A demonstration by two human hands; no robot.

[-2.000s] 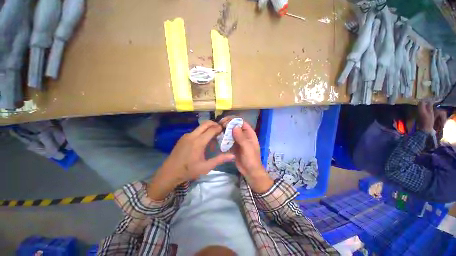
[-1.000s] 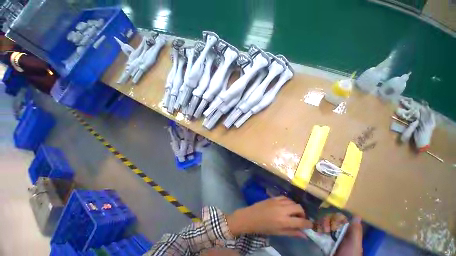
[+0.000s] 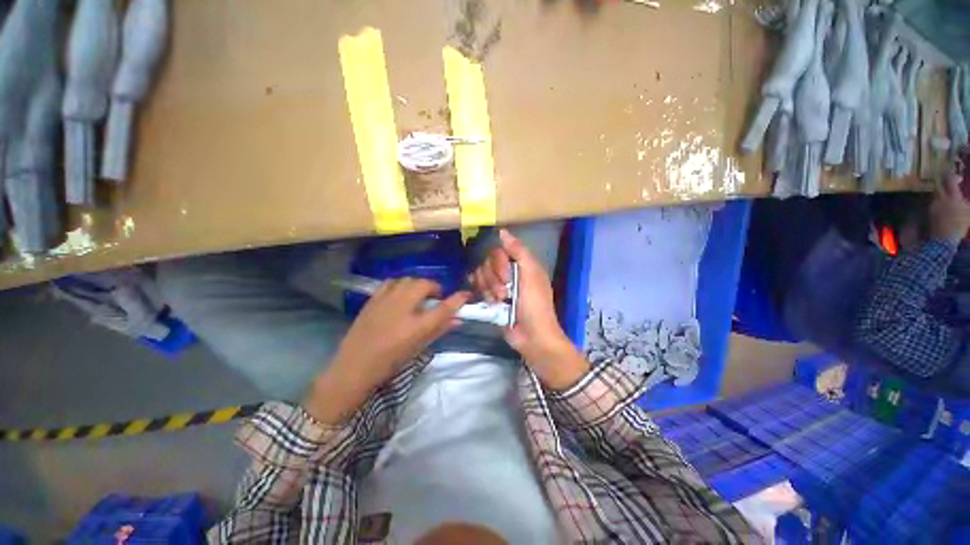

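Note:
A pale moulded housing (image 3: 484, 313) lies across my two hands, below the bench edge, its narrow end pointing left. My right hand (image 3: 535, 309) grips its flared end, where a thin dark-edged rim shows edge-on. My left hand (image 3: 391, 330) is around the shaft, with fingers over it. Part of the housing is hidden by my fingers. A small pale oval piece (image 3: 425, 152) lies between two yellow strips (image 3: 374, 133) on the bench (image 3: 255, 128).
Grey housings lie at the bench's left (image 3: 87, 91) and right (image 3: 819, 96). A blue bin (image 3: 580, 309) with many small flat pieces stands below the bench, right of my knees. Blue crates (image 3: 766, 436) stand lower right. Another person's checked sleeve (image 3: 904, 319) is at far right.
The view swung left and came back. Two seconds ago a pale oval face showed between my hands; now it is turned edge-on and the housing's shaft lies to the left.

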